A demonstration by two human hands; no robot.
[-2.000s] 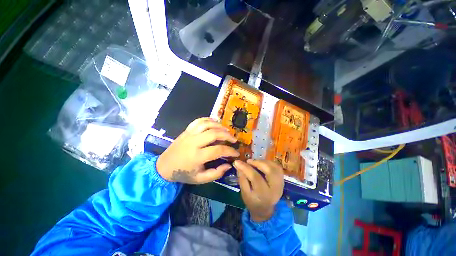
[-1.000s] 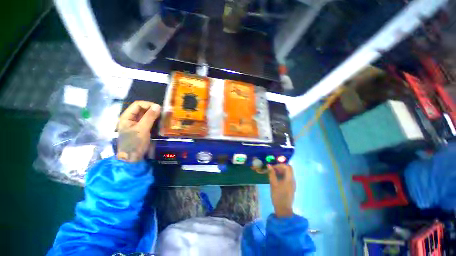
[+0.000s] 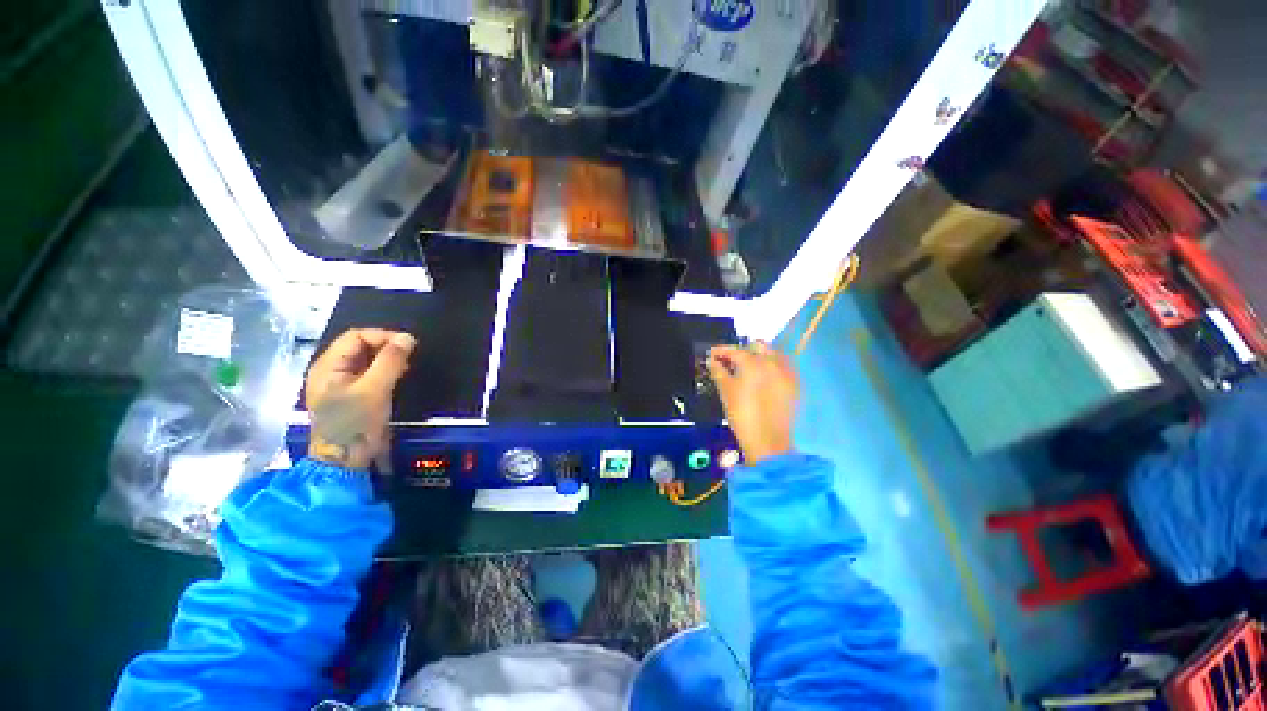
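The left orange fixture [image 3: 496,195] and right orange fixture [image 3: 598,203] sit on their plate inside the machine hood, behind a dark raised edge. My left hand [image 3: 357,396] is over the left of the black machine top [image 3: 553,333], thumb and fingertips together; whether it pinches a tiny part cannot be told. My right hand [image 3: 757,399] is at the right end of the top, fingertips at the small dark speckled tray [image 3: 706,372]; anything between them is too small to see. The green button [image 3: 699,460] is on the blue front panel [image 3: 417,452].
The white hood frame [image 3: 889,195] arches around the machine. Clear plastic bags [image 3: 174,417] lie at the left, before a clear grid sheet [image 3: 104,278]. At the right are a red stool [image 3: 1067,549], a teal box [image 3: 1021,368] and another person's blue sleeve [image 3: 1209,479].
The plate with both fixtures has moved back into the hood. My right hand has gone from the panel buttons up to the speckled tray. The view has shifted, showing more of the hood.
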